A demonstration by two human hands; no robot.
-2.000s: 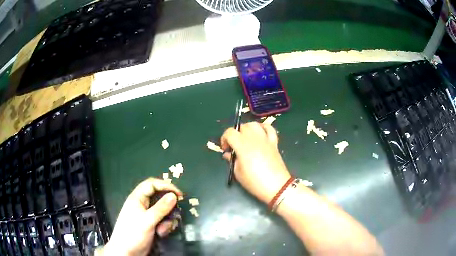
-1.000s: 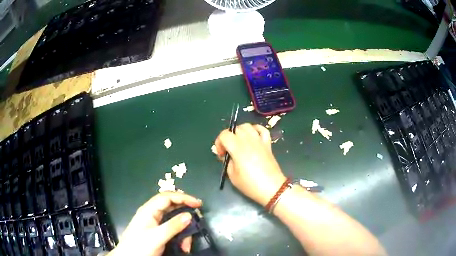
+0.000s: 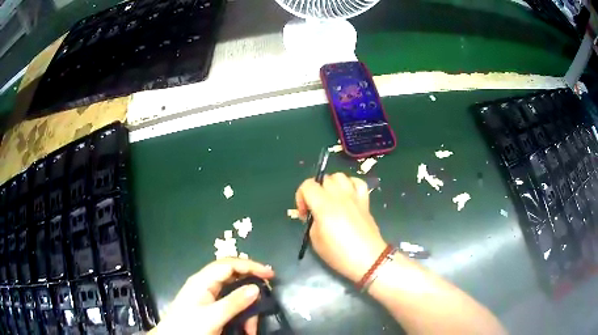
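My left hand (image 3: pixel 219 298) is at the bottom, left of centre, and grips a black housing (image 3: pixel 265 307) between thumb and fingers; its lower end is cut off by the frame edge. My right hand (image 3: pixel 338 219) is near the middle, palm down, holding dark tweezers (image 3: pixel 305 237) whose shiny end points up toward the smartphone. Its fingertips are hidden beneath the hand. Small pale scraps (image 3: pixel 227 245) lie above my left hand. More scraps (image 3: pixel 427 176) lie right of my right hand, and a few lie just below the phone.
A red-edged smartphone (image 3: pixel 358 110) leans over the white ledge (image 3: pixel 190 122). A white fan (image 3: pixel 319 38) stands behind it. A tray of black housings (image 3: pixel 65 222) is at the left, another black tray (image 3: pixel 547 173) at the right, and a far black tray (image 3: pixel 131 52) at the upper left.
My left hand has moved right and down, and the black housing in it now shows more. My right hand stays near the middle, still holding the tweezers. The view has shifted slightly.
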